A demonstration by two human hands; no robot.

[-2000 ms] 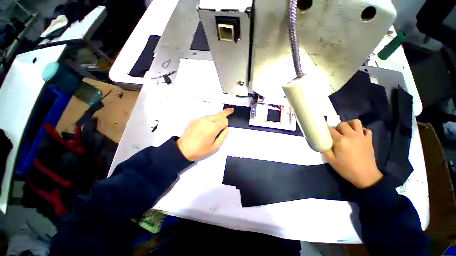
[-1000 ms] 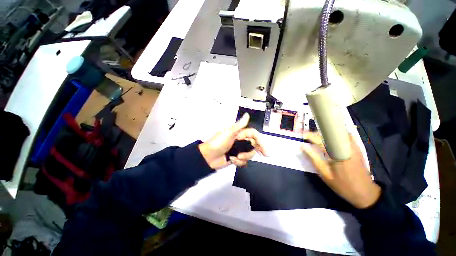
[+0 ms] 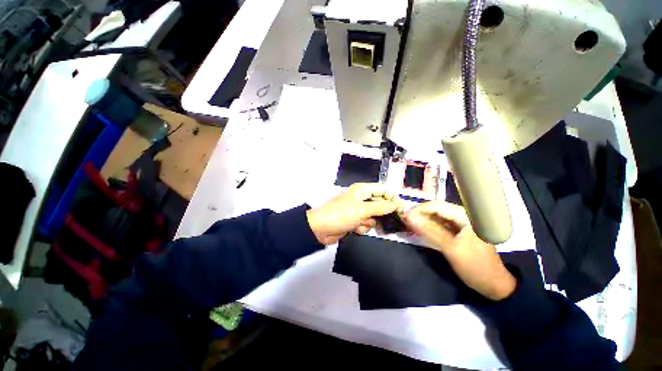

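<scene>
My left hand and my right hand meet in front of the clamp. Their fingertips hold a small black patch between them. The pale clamp foot, with a reddish-edged dark window, lies under the machine's needle area. A black fabric panel runs under the clamp and shows on both sides of it. Another flat black panel lies nearer me on the white table, partly under my right forearm.
The cream gooseneck lamp hangs close to my right hand. The machine head stands behind. Cut black pieces overlap at right. A small dark tool lies at left. A teal bottle stands beyond the table's left edge.
My left hand has left the panel at the clamp and moved right with a dark piece in it. My right hand has moved left from behind the lamp to meet it.
</scene>
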